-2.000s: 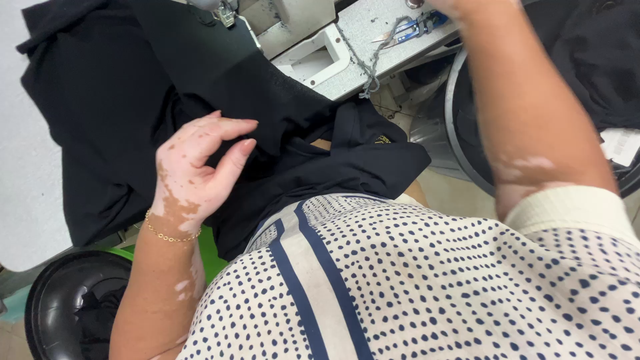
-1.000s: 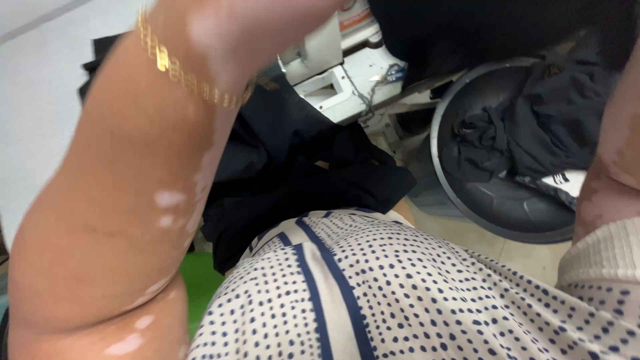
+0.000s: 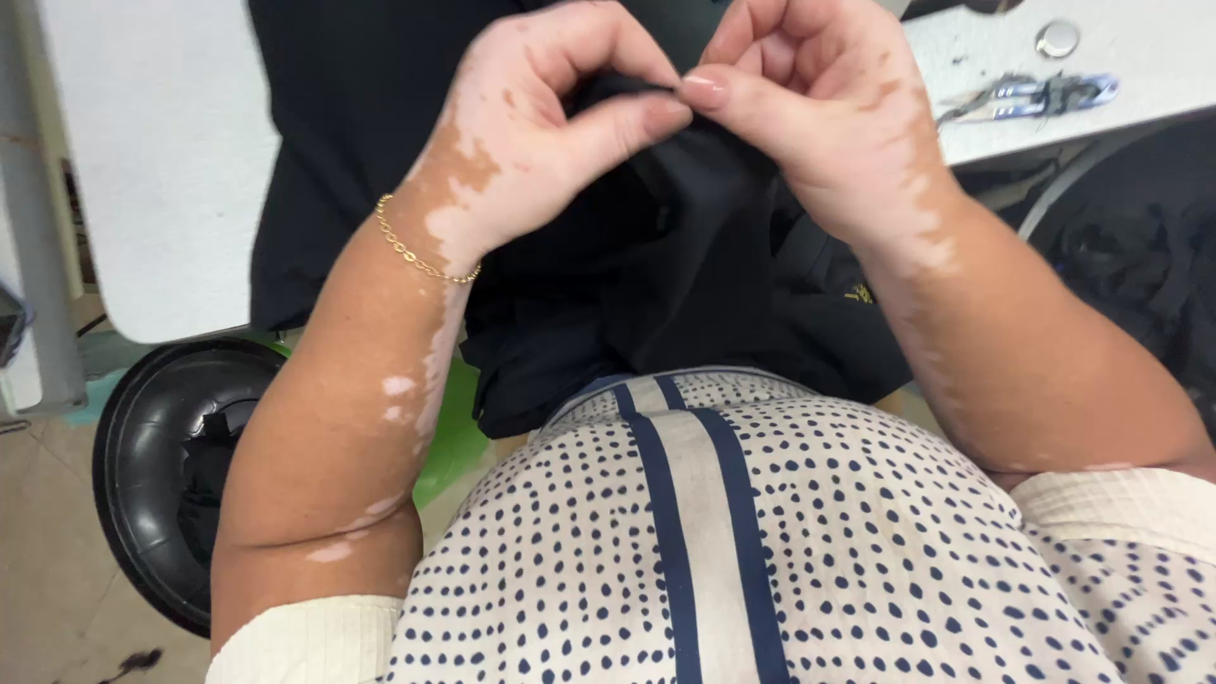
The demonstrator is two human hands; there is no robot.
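Black fabric (image 3: pixel 703 247) hangs from my two hands near the top centre and falls toward my lap. My left hand (image 3: pixel 541 123) pinches its edge between thumb and index finger. Close beside it, my right hand (image 3: pixel 826 114) grips the same edge with thumb and fingers, the fingertips of both hands nearly touching. More dark cloth (image 3: pixel 332 142) spreads over the white table to the left and behind. A small patch of yellow marking (image 3: pixel 859 294) shows on the cloth by my right forearm.
Blue-handled thread snips (image 3: pixel 1045 97) and a round metal object (image 3: pixel 1057 39) lie on the white table (image 3: pixel 180 171) at the right. A black round tub (image 3: pixel 142 475) stands at the lower left. Dark fabric (image 3: pixel 1130 247) fills a container at the right. Something green (image 3: pixel 451 427) shows below the table.
My left hand, fingers apart two seconds ago, now pinches the black fabric. My right hand has come in from the upper right and holds the cloth beside it.
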